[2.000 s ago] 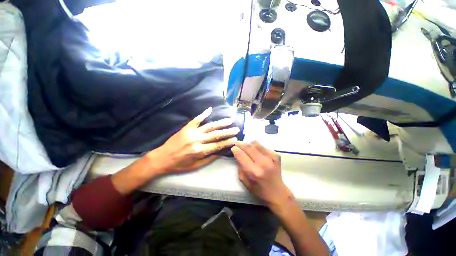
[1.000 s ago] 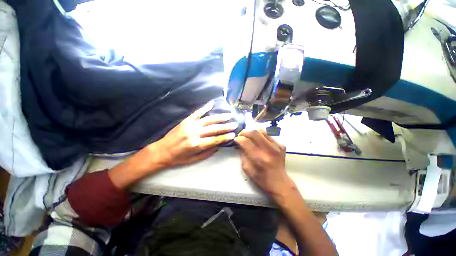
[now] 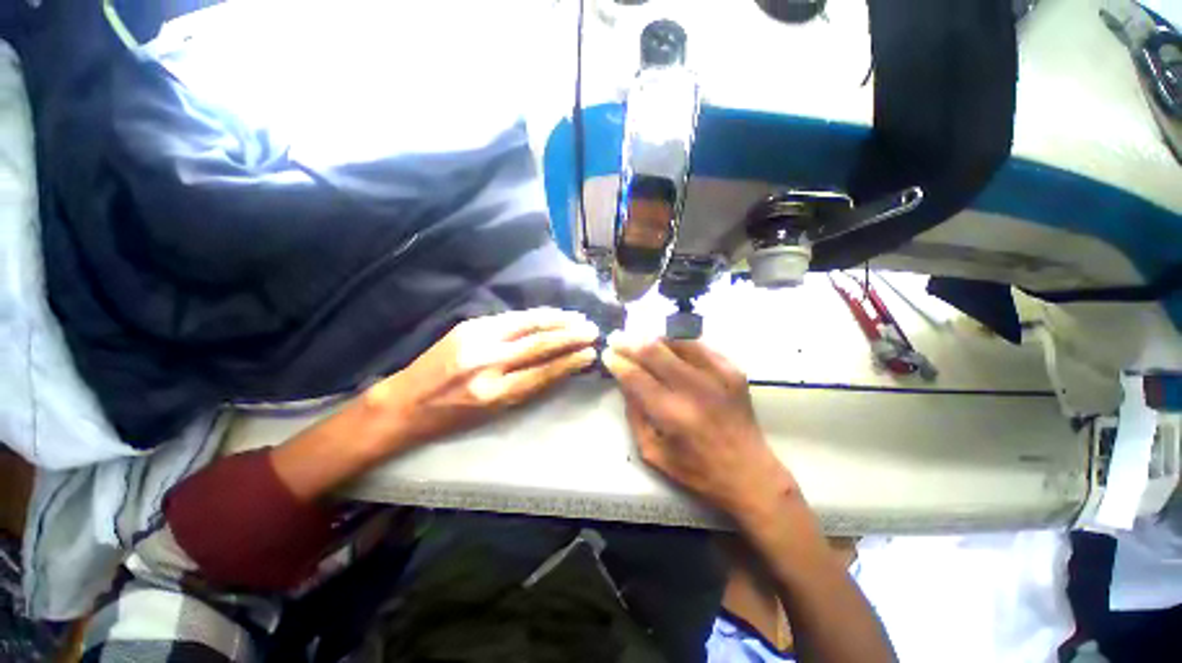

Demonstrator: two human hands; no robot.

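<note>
The dark navy garment fabric (image 3: 298, 272) spreads left of the needle, with its narrow edge between my fingertips. My left hand (image 3: 486, 369) lies on the fabric edge, fingers together and pointing right. My right hand (image 3: 687, 415) pinches the edge at the front of the presser foot; its fingertips meet my left fingertips. The white sewing machine head (image 3: 765, 78) with a blue band stands above. Its shiny metal guard (image 3: 659, 168) hangs over the needle area. Glare and the guard hide the needle.
Red-handled snips (image 3: 881, 330) lie right of the needle. A black fabric band (image 3: 940, 130) drapes over the machine head. Pale quilted padding (image 3: 65, 376) hangs at the left. The table front edge (image 3: 907, 499) runs below my hands. White cloth (image 3: 966, 596) lies below right.
My left hand has drawn its spread fingers together and lower along the edge. The view has shifted, so the machine head sits further left and higher. My right hand stays near the needle.
</note>
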